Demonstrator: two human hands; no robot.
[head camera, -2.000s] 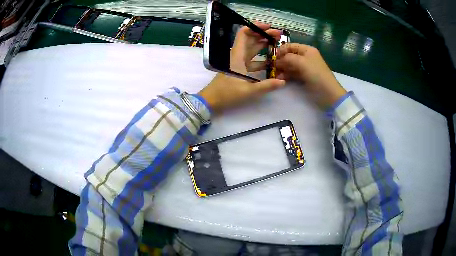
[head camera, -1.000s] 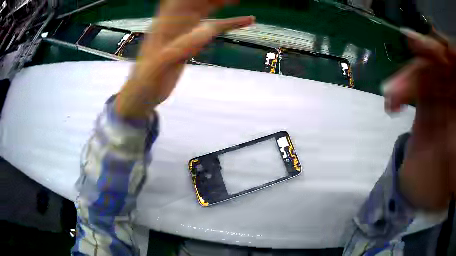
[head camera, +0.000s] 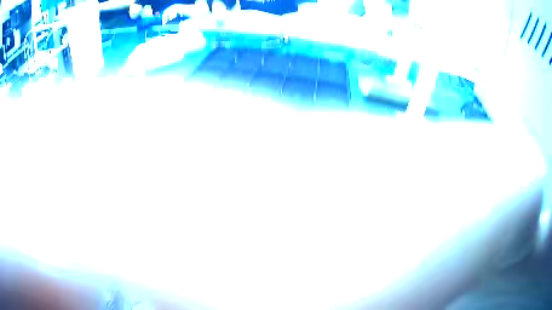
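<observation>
The picture is badly overexposed. A broad white surface (head camera: 272, 194), which looks like the foam-covered bench, fills most of the view, with its detail washed out. No middle frame can be made out on it. Neither my left hand nor my right hand can be made out. A reddish blur shows at the bottom left edge, too vague to name.
Beyond the white surface lies a large dark tray (head camera: 299, 77) with several compartments, tinted blue by the glare. Blurred pale shapes surround it. Shelf-like or rack-like clutter (head camera: 21, 45) stands at the far left. Dark slots show at the upper right.
The view has turned up and washed out to white and blue. Both hands, the set-down middle frame and the row on the belt are no longer visible. The far tray now shows.
</observation>
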